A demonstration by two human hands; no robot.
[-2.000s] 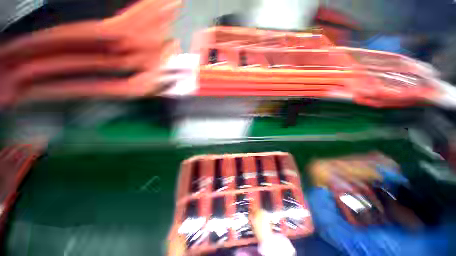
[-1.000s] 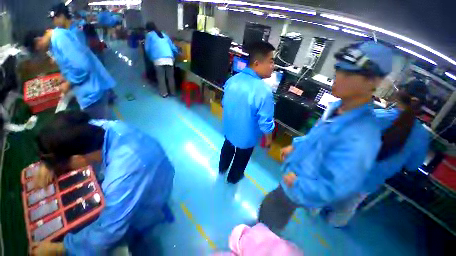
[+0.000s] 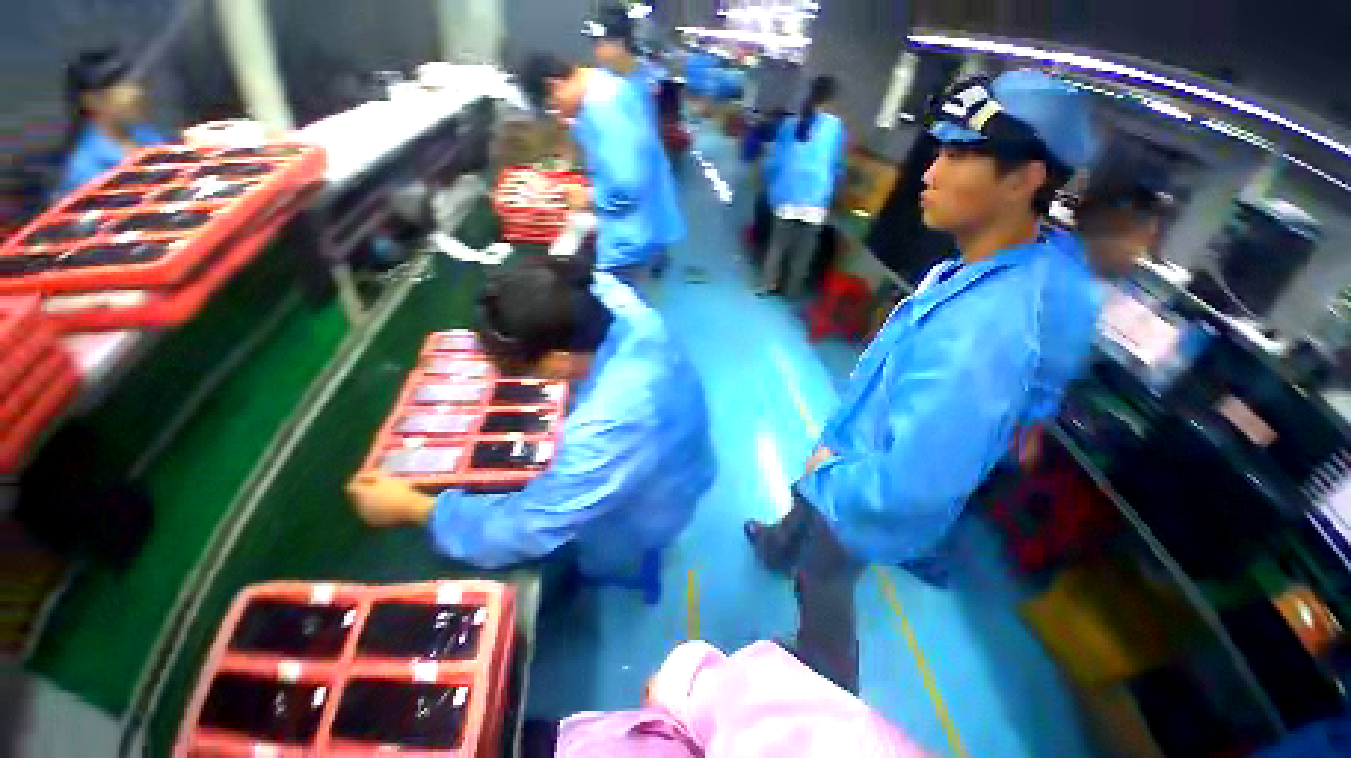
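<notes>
A foam tray [image 3: 350, 662], orange-red, lies on the green bench at the bottom left, cut off by the lower edge. Its visible slots hold smartphones [image 3: 428, 632] with black screens and small white labels beside them. The wearer's pink sleeve [image 3: 771, 699] shows at the bottom centre. Neither of my hands is in the picture.
A seated co-worker in blue [image 3: 637, 422] leans over a neighbouring tray [image 3: 471, 477] of phones. Stacked trays [image 3: 193, 282] stand on the raised shelf at upper left. A person in a blue smock and cap [image 3: 948, 385] stands at right on the blue floor. More people and equipment are behind.
The view has swung back left from the aisle. The near tray and the stacked trays are in view again. The seated co-worker now appears nearer the middle, the standing person in the cap slightly further left.
</notes>
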